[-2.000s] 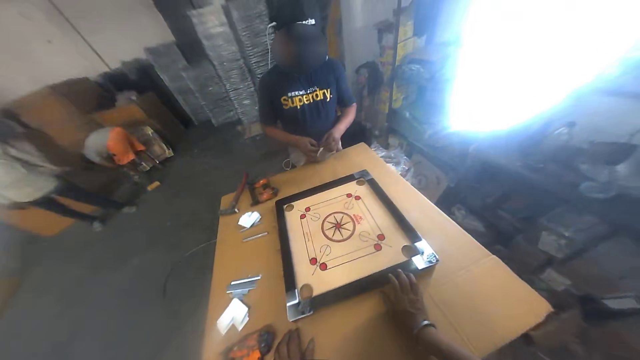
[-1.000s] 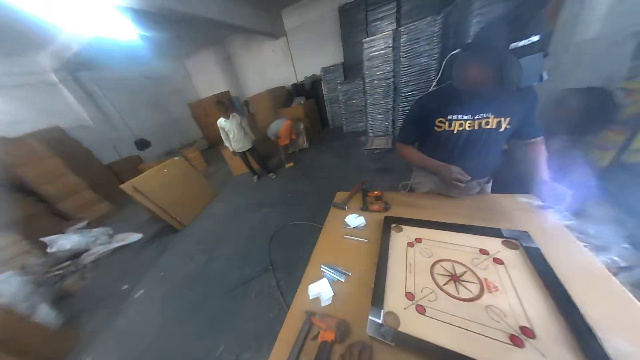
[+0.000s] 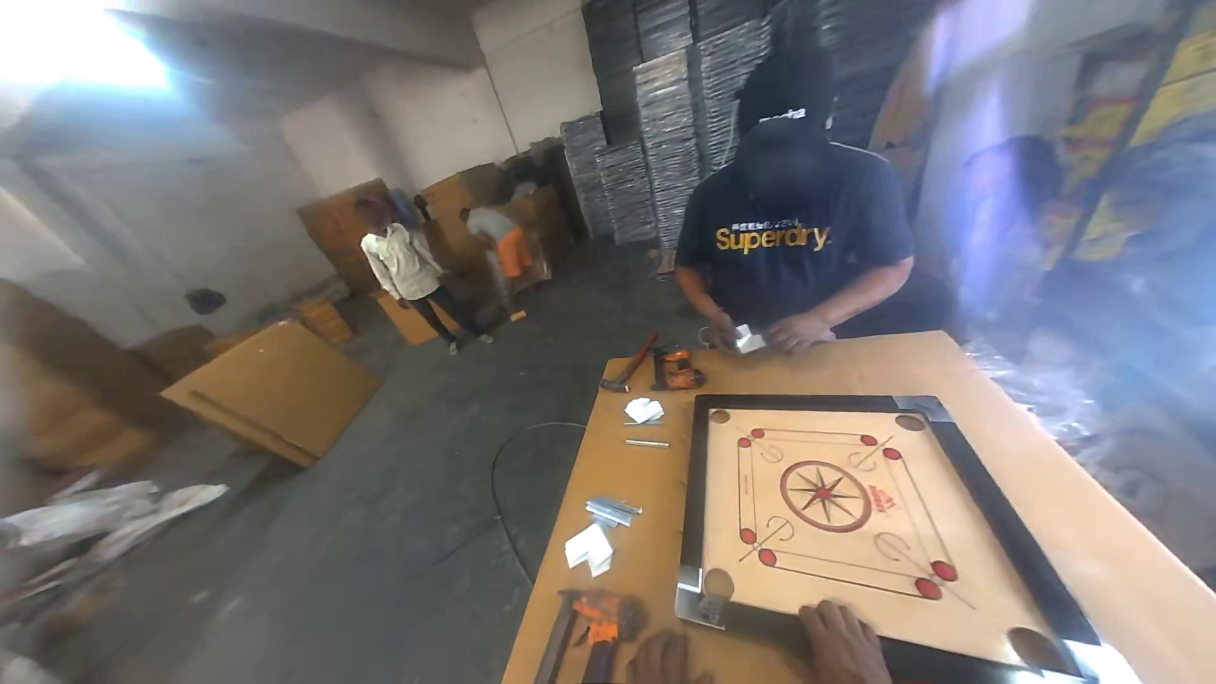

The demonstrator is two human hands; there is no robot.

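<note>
A carrom board with a dark frame lies on the brown table, silvery corner pieces on its frame. My right hand rests on the board's near edge, fingers over the frame and holding nothing visible. At the bottom edge, my left hand lies on the table, partly cut off, beside an orange and black staple gun or nailer. White corner pieces and thin metal strips lie left of the board.
Across the table a person in a dark T-shirt holds a small white piece. A hammer and a second orange tool lie at the far left corner. A cable runs over the floor. Two people are farther back near cartons.
The view has swung left since the first frame. The person opposite has a white piece in hand now. My right hand shows on the board's near edge again, out of view a second ago.
</note>
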